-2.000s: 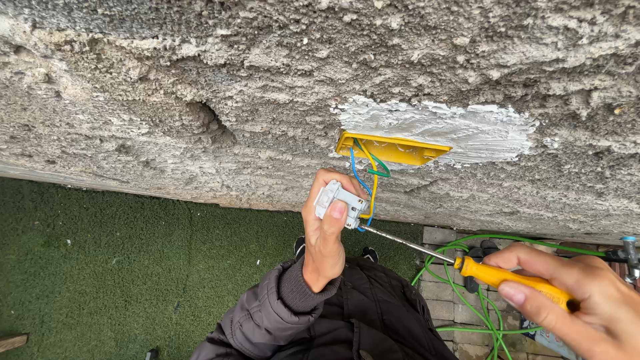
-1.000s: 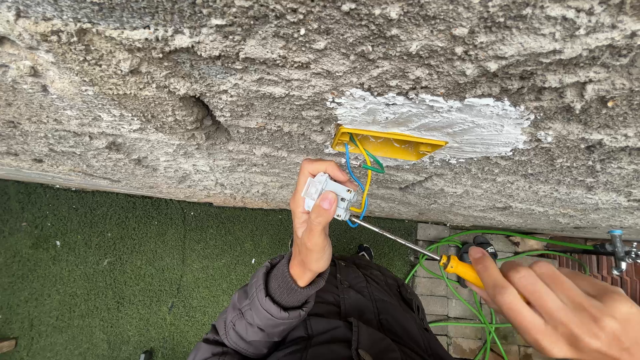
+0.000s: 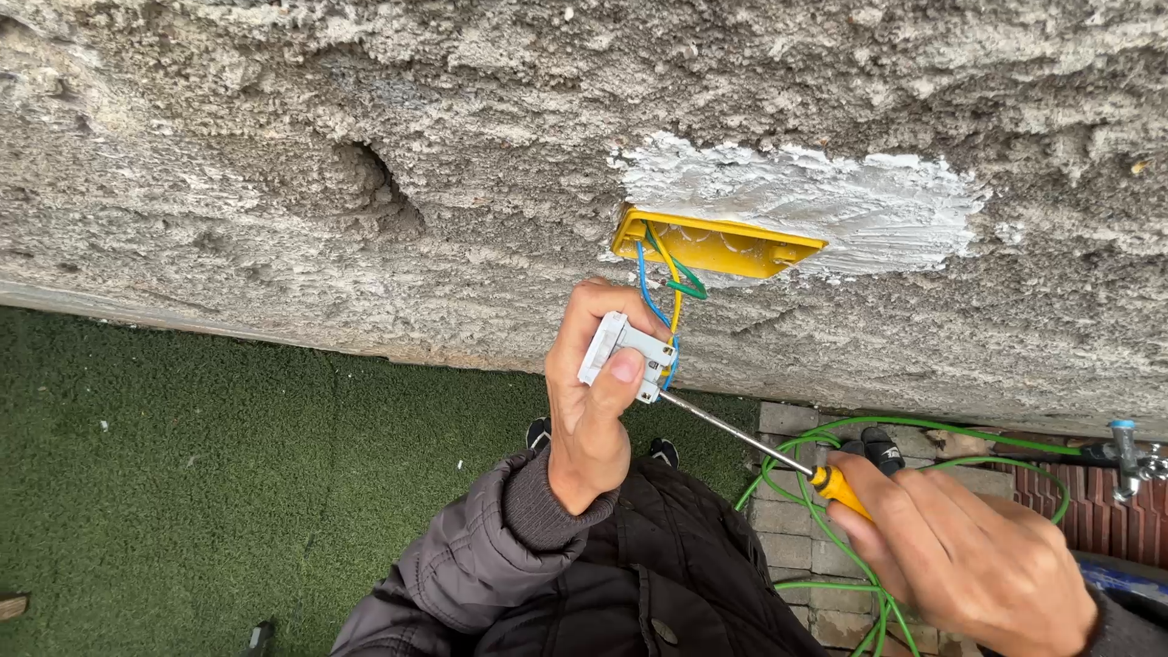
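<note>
My left hand (image 3: 593,411) grips a light grey electrical module (image 3: 630,354), probably a socket or switch, with the thumb across its side. A blue wire (image 3: 644,285) and a yellow wire (image 3: 676,306) run from a yellow wall box (image 3: 721,245) down to the module's terminal side. A green wire (image 3: 686,285) hangs bent just below the box, its end short of the module. My right hand (image 3: 958,538) is closed on the yellow handle of a screwdriver (image 3: 735,430). The screwdriver's tip meets the module's lower corner; the exact screw contact is too small to tell.
White plaster (image 3: 876,210) surrounds part of the box in the rough wall (image 3: 274,182). Below lie artificial grass (image 3: 228,484) and stone pavers (image 3: 789,520) with a coiled green hose (image 3: 821,425). A metal tap (image 3: 1126,461) stands at the right, near dark slippers (image 3: 881,451).
My right hand has changed its hold on the screwdriver handle: the fingers now reach further forward and cover more of it. The left hand keeps the module below the wall box.
</note>
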